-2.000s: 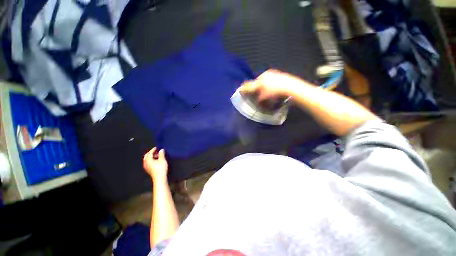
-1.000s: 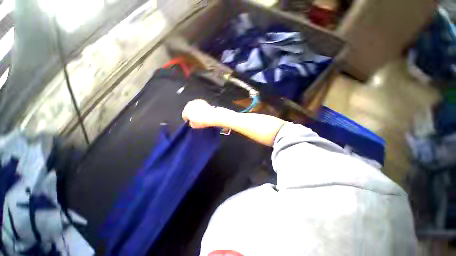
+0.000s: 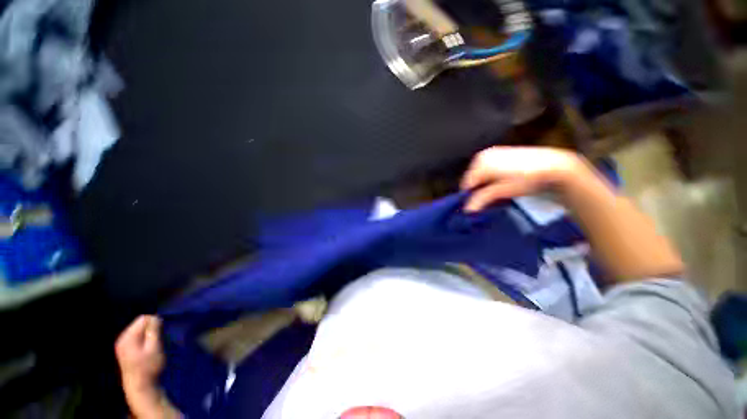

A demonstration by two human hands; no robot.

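Observation:
A navy blue garment piece point(image 3: 328, 250) is stretched between my two hands, low in front of my body and over the near table edge. My left hand point(image 3: 141, 352) grips its left end at the lower left. My right hand point(image 3: 509, 176) pinches its right end between thumb and fingers. A small white patch point(image 3: 383, 209) shows at its upper edge. The steam iron point(image 3: 414, 45) rests at the far right of the black table, with no hand on it. The picture is blurred.
The black pressing table point(image 3: 246, 106) lies beyond the cloth. A pale blue-white heap point(image 3: 61, 98) is at far left, above a blue-topped box point(image 3: 37, 237). A blue hose point(image 3: 491, 51) leaves the iron. Navy and white pieces point(image 3: 565, 282) hang or lie below my right arm. More cloth point(image 3: 614, 57) lies at upper right.
The navy piece has moved from the table toward my body and is now held at both ends. My right hand, on the iron in the oldest frame, now holds cloth. The view has swung right and back.

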